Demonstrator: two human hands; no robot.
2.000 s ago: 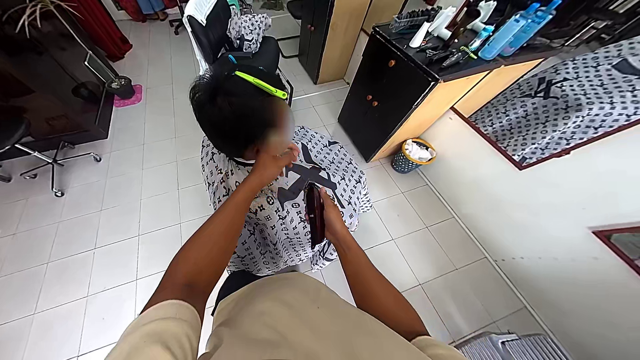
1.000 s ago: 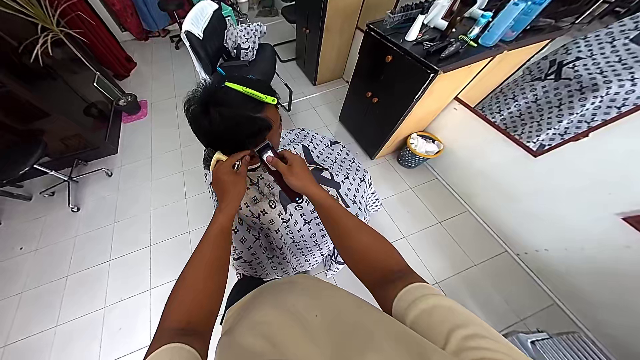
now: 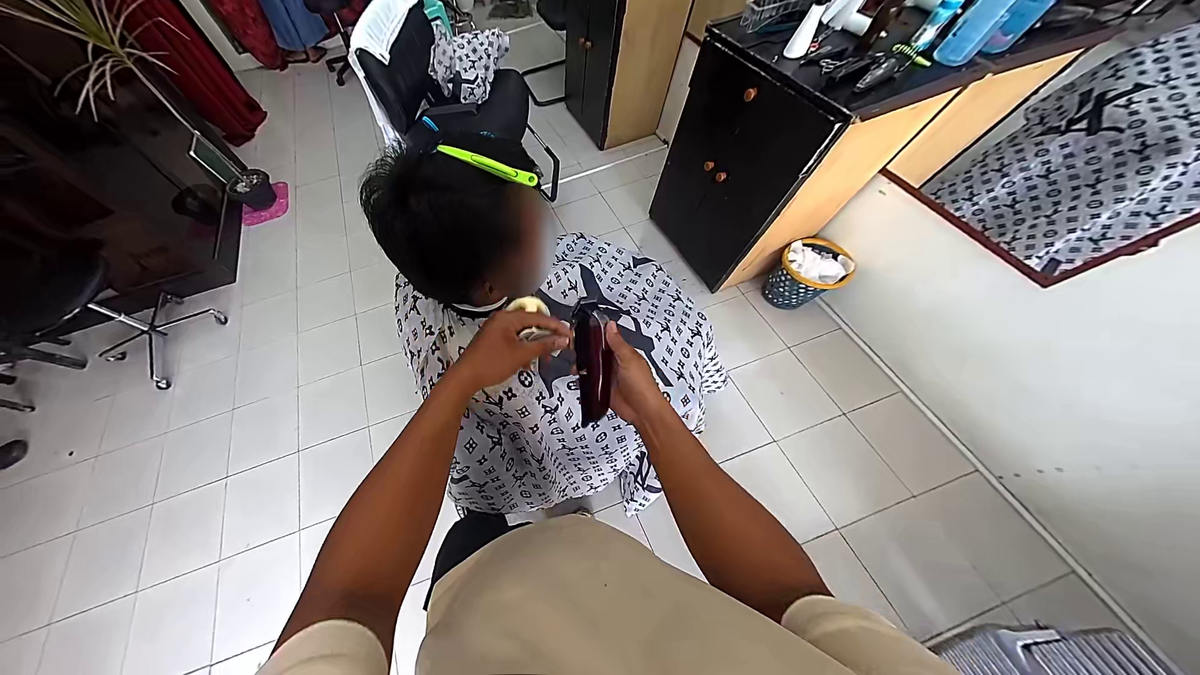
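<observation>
A seated person with dark hair point(image 3: 436, 220) wears a patterned barber cape point(image 3: 534, 441) over the body. Green and blue hair clips sit in the hair; the green clip point(image 3: 487, 166) lies along the top. In my right hand point(image 3: 635, 375) is a dark red hair clipper point(image 3: 593, 366), its blade end up, held in front of the cape. My left hand point(image 3: 514, 349) is beside the clipper's upper end, below the person's jaw, and holds a pale, round-ended object point(image 3: 528, 307), perhaps a brush; its lower part is hidden by the fingers.
A black cabinet point(image 3: 750, 159) at the upper right bears combs, clips and bottles. Beside it stands a wastebasket point(image 3: 793, 289) with white paper. A salon chair point(image 3: 506, 103) is ahead, a wheeled stool point(image 3: 155, 328) at the left. A mirror point(image 3: 1050, 277) hangs on the right wall.
One second ago both hands were up at the side of the person's head, with the clipper near the ear. Now they are lower, the clipper upright in front of the cape.
</observation>
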